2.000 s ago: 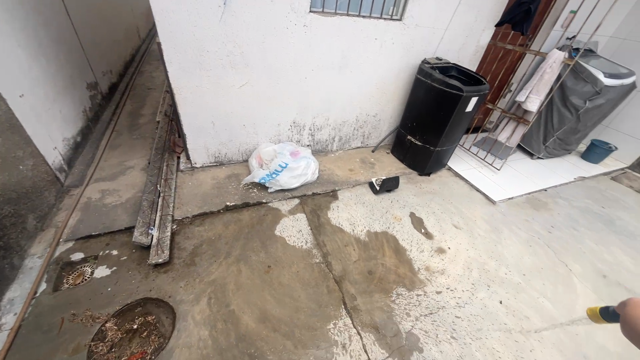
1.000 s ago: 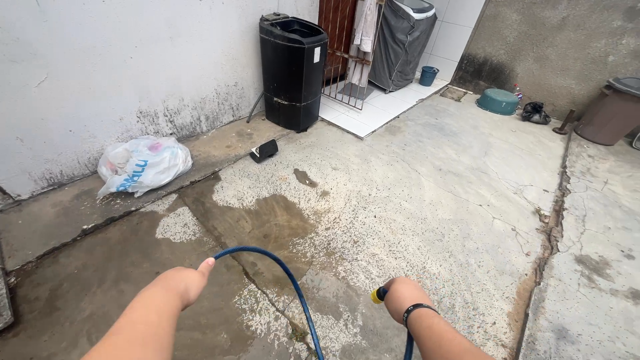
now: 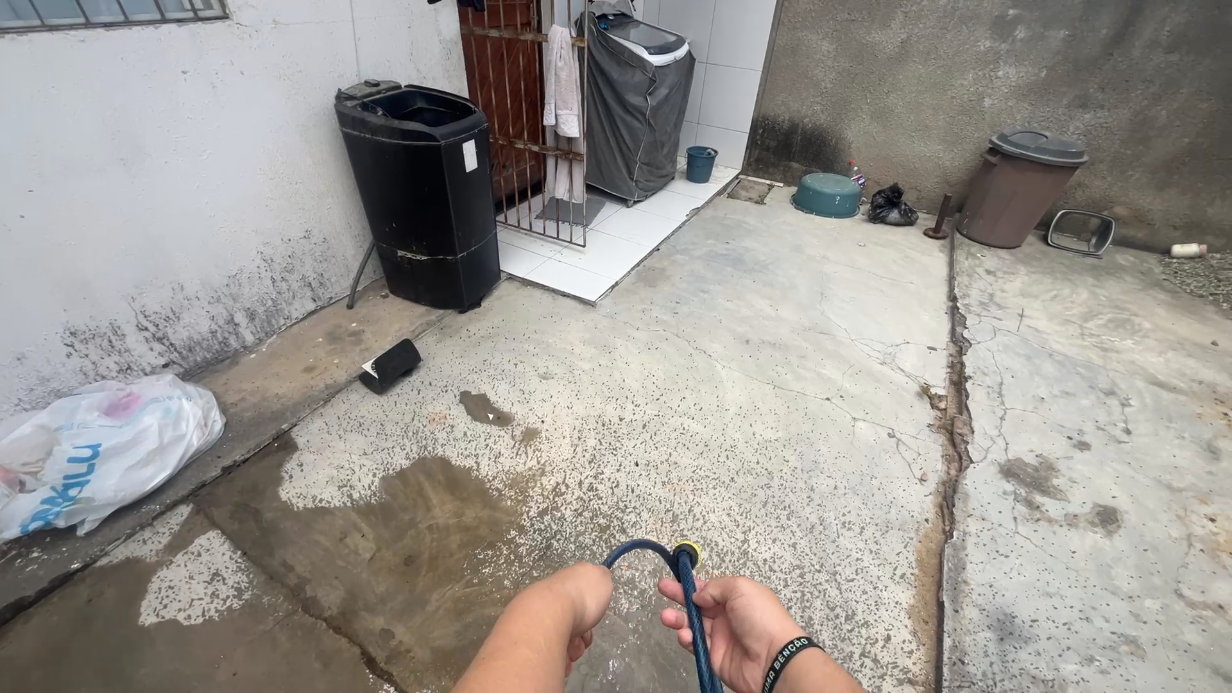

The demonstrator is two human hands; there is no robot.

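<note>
A blue garden hose (image 3: pixel 701 626) rises from the bottom edge and ends at a yellow and black nozzle (image 3: pixel 686 552). My right hand (image 3: pixel 731 621), with a dark wristband, is at the hose just below the nozzle, its palm turned up and thumb and fingers on either side of the hose. My left hand (image 3: pixel 577 602) is closed around another stretch of the hose, which arches over towards the nozzle; its fingers are partly hidden. Beyond the hands, the concrete floor (image 3: pixel 693 423) is speckled with wet drops, and a darker wet patch (image 3: pixel 414 539) lies to the left.
A white plastic bag (image 3: pixel 115 448) and a small black object (image 3: pixel 392 366) lie at left. A black tub-like appliance (image 3: pixel 419 197) stands by the wall, near a rusty metal gate (image 3: pixel 525 144). A green basin (image 3: pixel 828 195), a black bag (image 3: pixel 891 205) and a brown bin (image 3: pixel 1020 192) are at the back.
The view has swung right. My left hand has come into view since the oldest frame and moved closer to my right hand, which has turned palm up. Drops speckle more of the floor.
</note>
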